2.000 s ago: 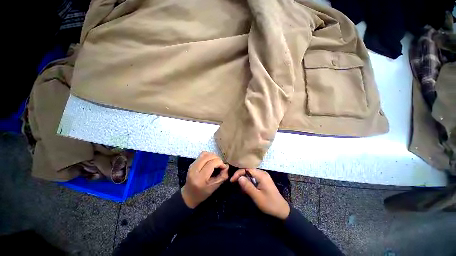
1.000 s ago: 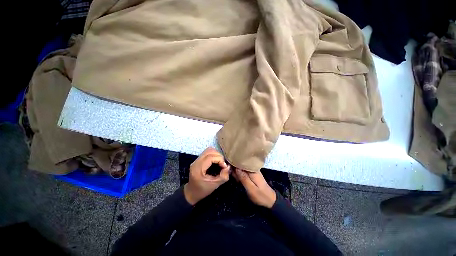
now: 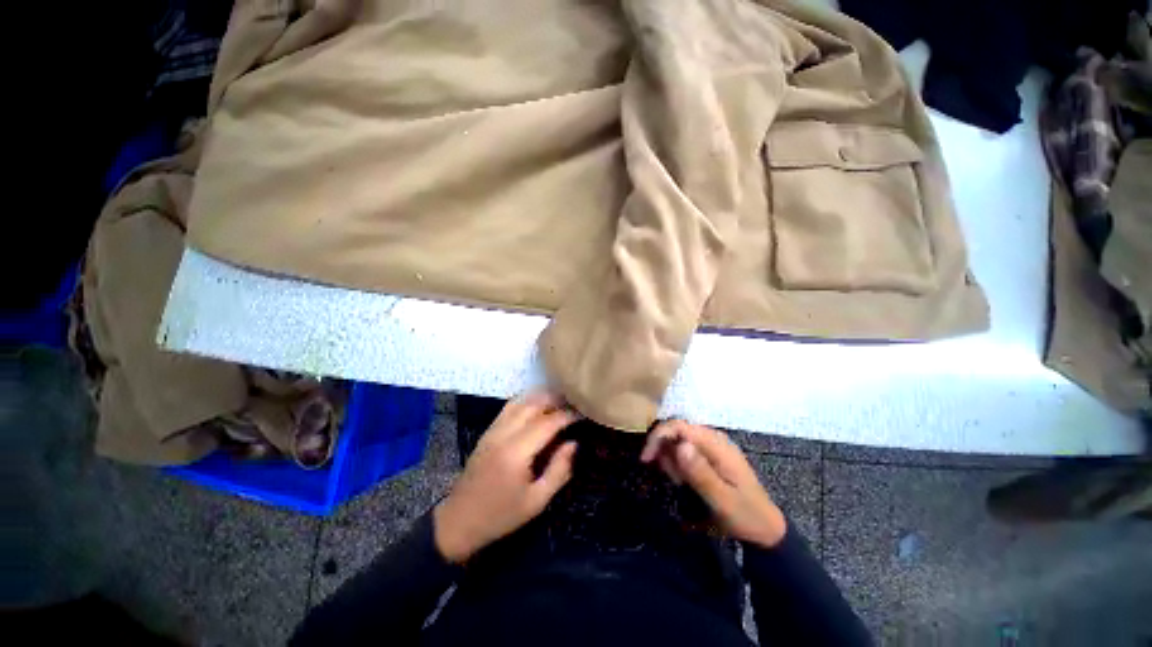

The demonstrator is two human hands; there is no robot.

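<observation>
A khaki jacket [image 3: 417, 164] lies spread on the white table. Its sleeve [image 3: 657, 291] runs down over the table's near edge, with the cuff [image 3: 615, 402] hanging just past it. My left hand [image 3: 508, 474] is at the cuff's left corner, its fingers curled and touching or very close to the cloth; its grip is not clear. My right hand [image 3: 718, 478] is just right of the cuff, fingers curled, apart from the cloth. Whether it holds a small tool is hidden. The flap pocket [image 3: 849, 215] faces up on the right.
The white table [image 3: 316, 335] has its near edge at my lap. A blue crate [image 3: 366, 442] with khaki garments [image 3: 158, 341] stands below left. Dark garments [image 3: 966, 63] lie at the far right. Olive-khaki jackets with plaid [image 3: 1086, 253] lie at the right end.
My right hand has moved right, away from the cuff and from my left hand. My left hand's fingers have opened out somewhat and stay by the cuff's left corner.
</observation>
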